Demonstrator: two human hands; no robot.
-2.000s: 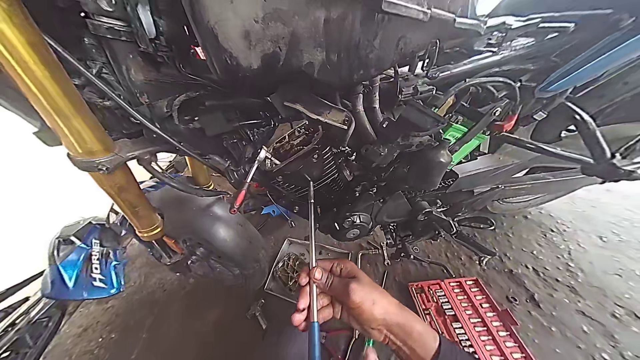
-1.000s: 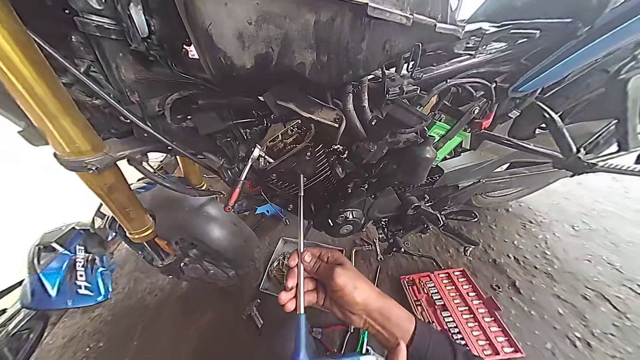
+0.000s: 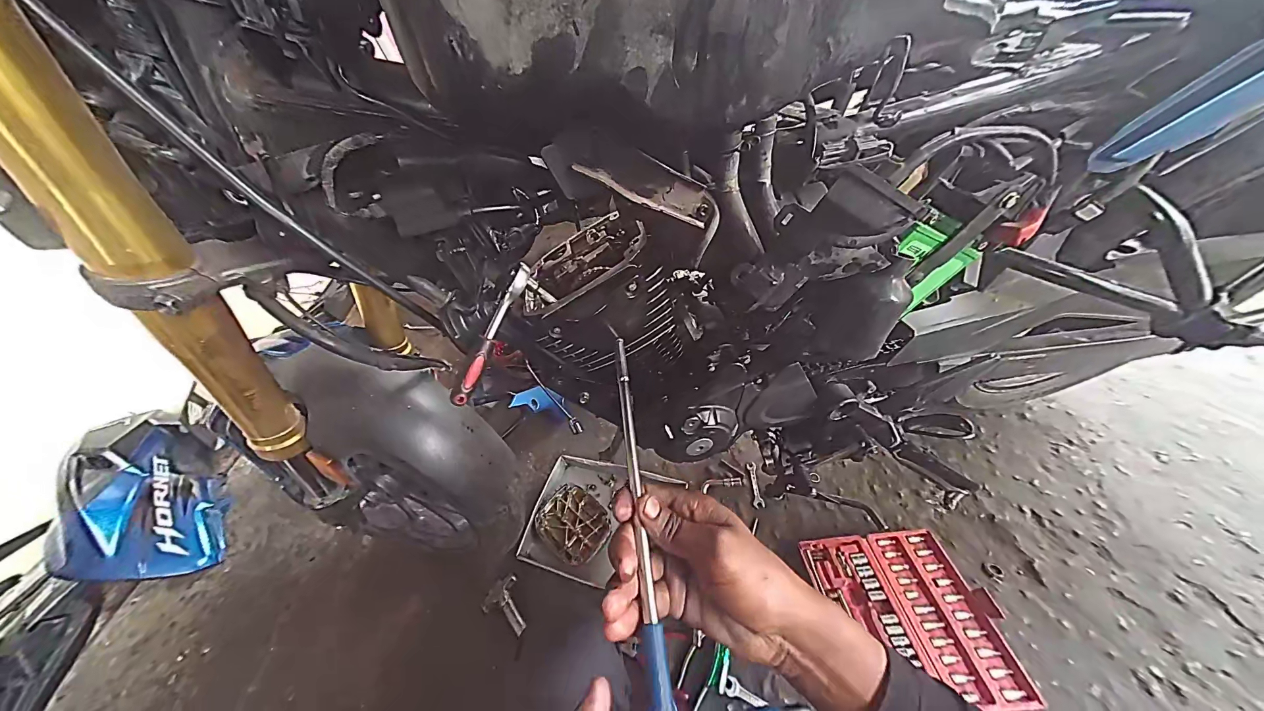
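My right hand (image 3: 706, 568) grips the metal shaft of a long tool with a blue handle (image 3: 655, 662), thumb and fingers wrapped around it. The shaft (image 3: 630, 434) points up, its thin tip in front of the finned engine cylinder (image 3: 637, 326) of a motorcycle; whether it touches is unclear. At the bottom edge, left of the blue handle, only fingertips of my left hand (image 3: 595, 694) show; the rest is out of view. Above the fins is the opened cylinder head (image 3: 592, 257), and a red-handled ratchet (image 3: 479, 365) leans at its left side.
Below the engine lies a metal tray (image 3: 546, 553) holding a greasy cover (image 3: 573, 523). A red socket case (image 3: 973, 602) lies open on the ground at right. The front tyre (image 3: 395, 425), gold fork leg (image 3: 128, 217) and blue fairing panel (image 3: 148, 504) are at left. A wrench (image 3: 754, 484) lies beyond my hand.
Fingertips of my left hand have come into view at the bottom edge. My right hand still holds the tool, with its tip still in front of the engine.
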